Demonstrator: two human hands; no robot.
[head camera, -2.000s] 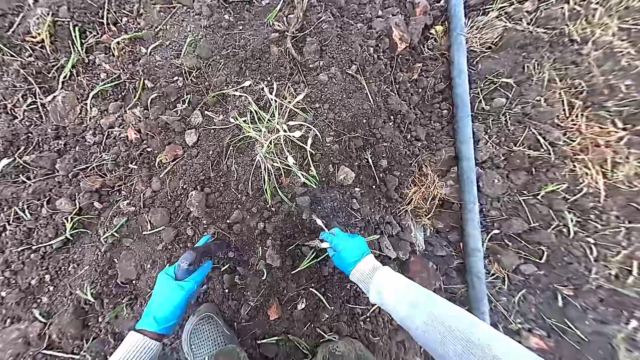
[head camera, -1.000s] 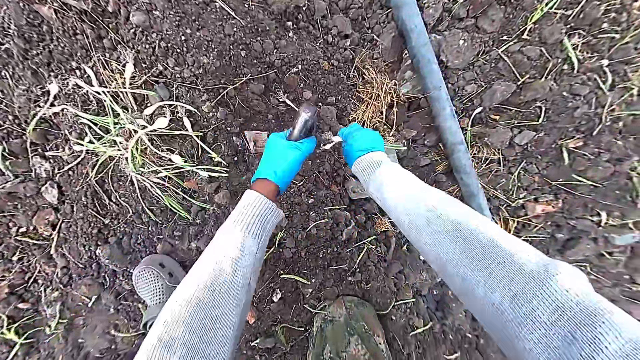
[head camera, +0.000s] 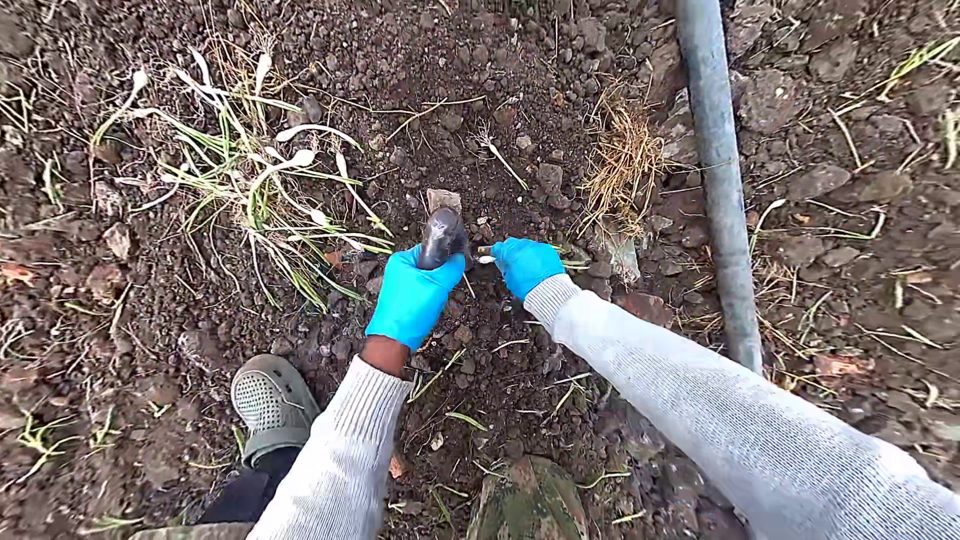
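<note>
My left hand, in a blue glove, is closed around a dark, rounded tool handle; a small flat brownish piece shows just beyond it, and I cannot tell whether it is part of the tool. Close by on the right, my right hand, also gloved in blue, pinches a bulbed seedling, its white bulb poking out at the left and green leaves at the right. A pile of similar bulbed seedlings lies on the soil to the upper left. One single seedling rests above my hands.
A grey pipe runs down the right side over the cloddy soil. Dry straw-like grass lies left of the pipe. A clog on a foot stands at lower left, and a camouflage-patterned knee shows at the bottom.
Two seconds ago my hands were well apart; now they are close together. The view has shifted, bringing the seedling pile to the upper left.
</note>
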